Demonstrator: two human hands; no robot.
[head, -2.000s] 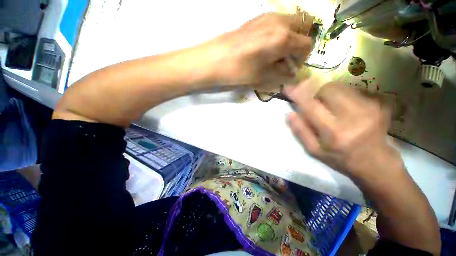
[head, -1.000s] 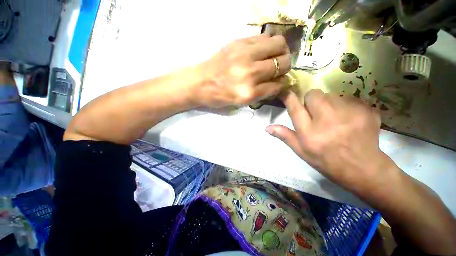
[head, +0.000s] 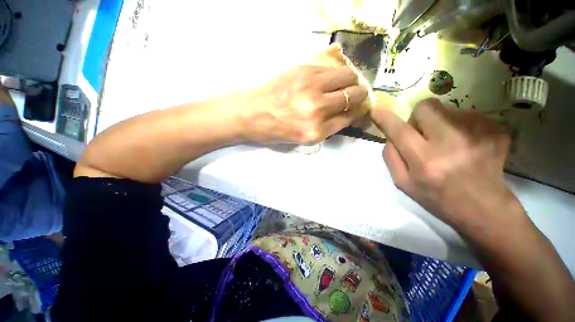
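A small cream fabric piece [head: 358, 77] stretches between my hands, left of the needle area, its pale edge running from upper left down to my right fingertips. My left hand [head: 309, 104], with a ring, is closed on the fabric. My right hand [head: 444, 154] has its index fingertip at the fabric's lower end; its grip there is partly hidden. The dark slide plate [head: 365, 50] shows behind the fabric. The needle and presser foot area [head: 392, 53] is bright and hard to make out. A beige fabric heap [head: 353, 16] lies behind the plate.
The machine head [head: 454, 16] is at top right, with a ribbed white knob [head: 527, 92]. The white table's front edge [head: 353, 220] runs below my hands. The printed apron [head: 334, 277] is on my lap, beside blue baskets [head: 438, 286]. A person's blue-clad leg [head: 28, 182] is at left.
The fabric piece now shows stretched between my hands, where it was mostly hidden under the fingers. My right hand has moved slightly right, and its thumb has drawn in.
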